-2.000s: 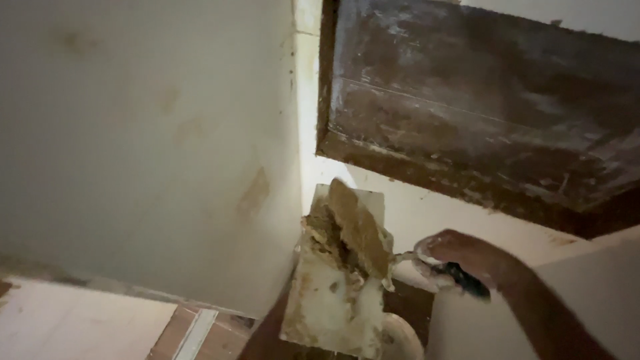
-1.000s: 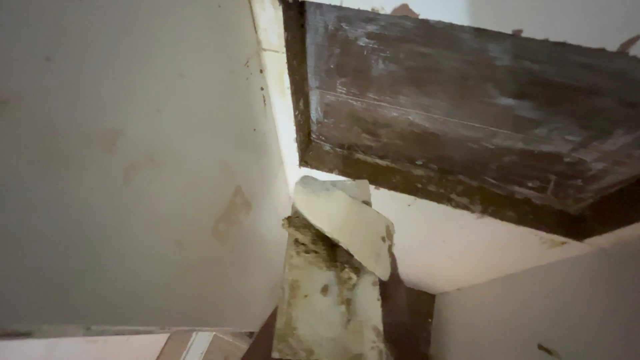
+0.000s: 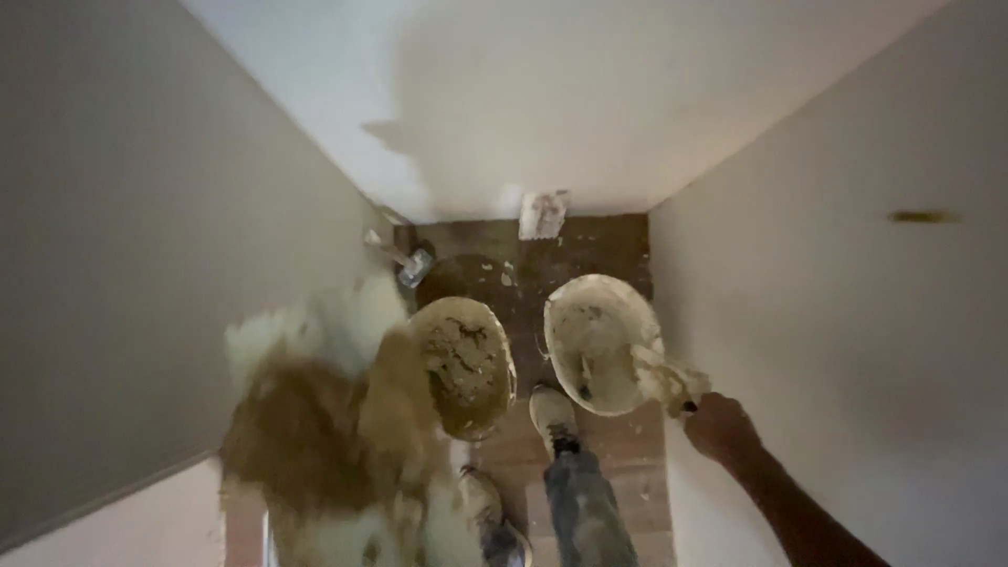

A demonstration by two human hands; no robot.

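Observation:
My right hand [image 3: 720,429] grips the handle of a plaster-smeared trowel [image 3: 669,378], whose blade lies over the right rim of a whitish bucket [image 3: 557,362]. That bucket holds a little pale material. Left of it stands a second bucket [image 3: 510,370] with thick brown plaster [image 3: 465,354]. At the lower left, blurred and close to the camera, is a flat board [image 3: 315,323] loaded with brown plaster [image 3: 307,433]. My left hand cannot be made out; the board hides that area.
A hammer or mallet [image 3: 415,268] leans at the left corner. A stained notched plate [image 3: 543,215] rests against the far wall [image 3: 551,102]. Walls close in on both sides. My shoes [image 3: 553,413] stand on the floor below the buckets, beside plaster crumbs.
The view has swung down from the wall and dark panel to the floor. My right hand with the trowel, out of sight a second ago, is now at the right bucket.

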